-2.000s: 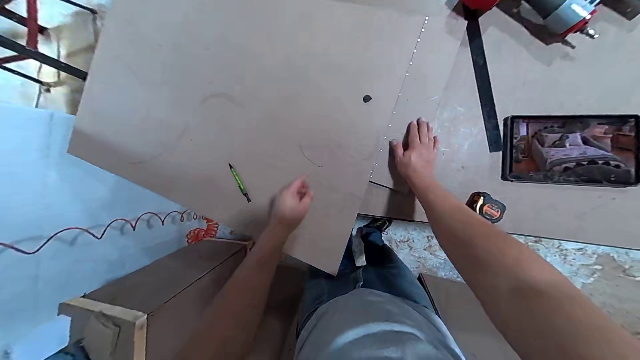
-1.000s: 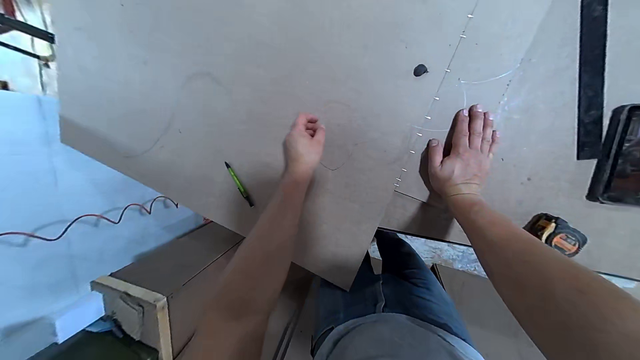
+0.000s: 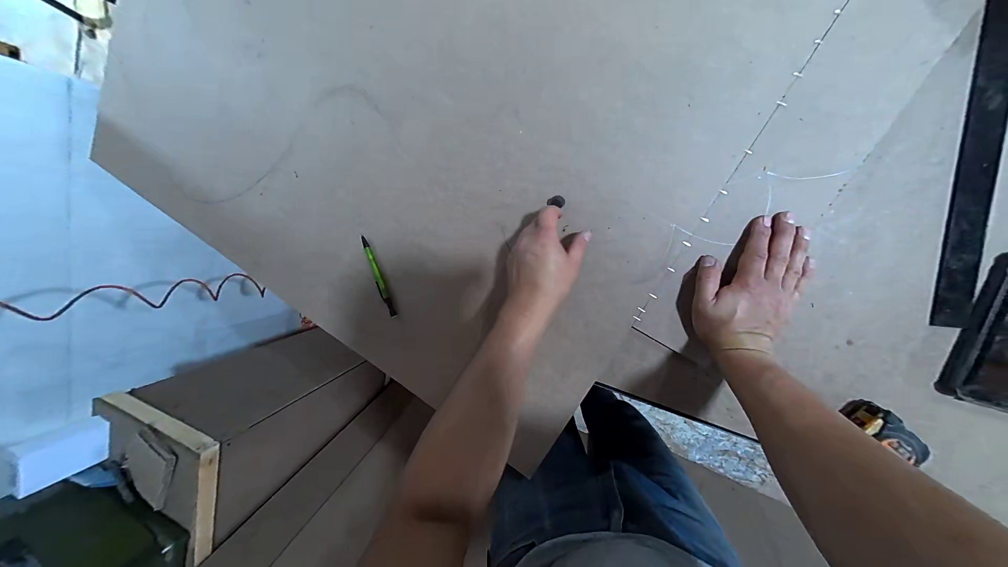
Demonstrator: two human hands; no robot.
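Observation:
A large tan fibreboard sheet (image 3: 441, 173) with faint curved pencil lines lies before me. My left hand (image 3: 545, 256) is over it, its index fingertip at a small dark round piece (image 3: 557, 201); whether the fingers grip it cannot be told. A green mechanical pencil (image 3: 379, 276) lies on the sheet, left of that hand. My right hand (image 3: 752, 287) rests flat, fingers together, on the board right of a seam crossed by a row of small staples (image 3: 748, 151). Thin white curved lines run near its fingertips.
A tape measure (image 3: 885, 432) lies beside my right forearm. At the right are a black strip (image 3: 969, 173) and a dark-framed device (image 3: 984, 346), partly out of view. A red coiled hose (image 3: 161, 302) and a wood-edged box (image 3: 211, 496) are at left.
My left hand has moved right across the sheet to the dark piece, which earlier lay apart from it. The right hand stays flat near the seam. The view has shifted and come closer.

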